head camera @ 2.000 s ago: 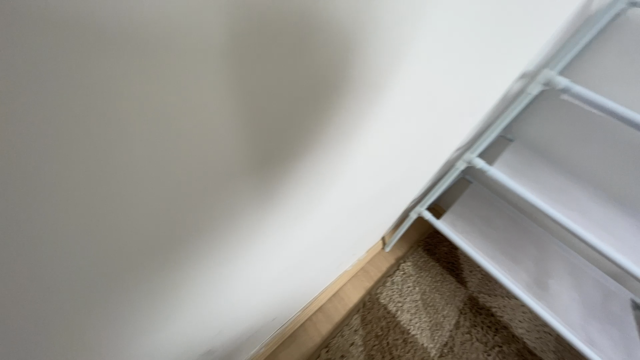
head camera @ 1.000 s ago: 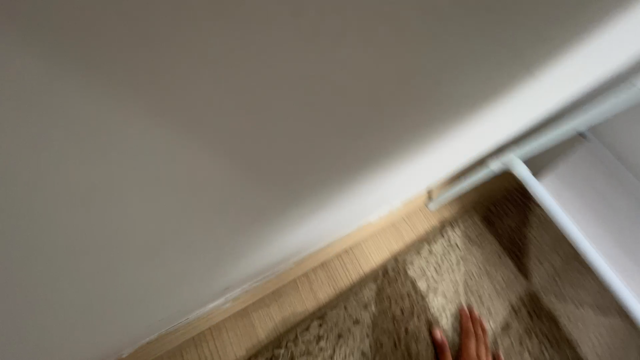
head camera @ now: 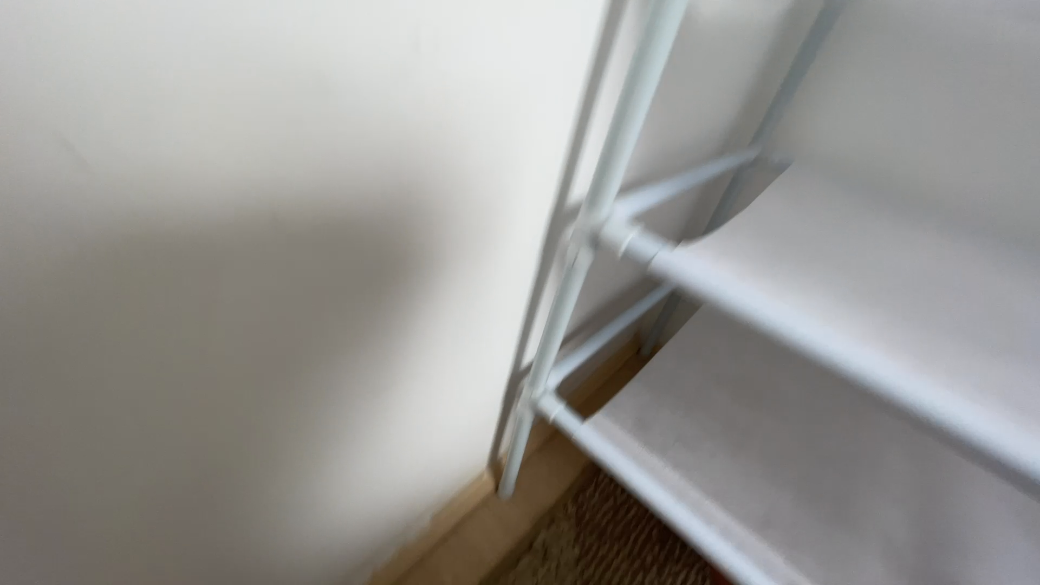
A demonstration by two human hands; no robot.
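Observation:
Neither of my hands shows in the head view now. On the right stands a rack of pale tubes, its front upright tube (head camera: pixel 621 122) close to the wall. An upper fabric shelf (head camera: pixel 886 276) and a lower fabric shelf (head camera: pixel 756 431) hang between the rack's cross tubes. The tubes meet at plastic joints, one of them (head camera: pixel 597 227) at the upper shelf's front corner. The visible parts of both shelves bear nothing. The view is somewhat blurred.
A white wall (head camera: pixel 244 122) with a broad soft shadow fills the left side. Along its foot runs a light wood skirting (head camera: pixel 459 512). Below the rack lies a brown patterned carpet (head camera: pixel 601 528).
The fingers seen at the lower edge one second ago are out of view. The view has swung up and right, so more of the rack shows.

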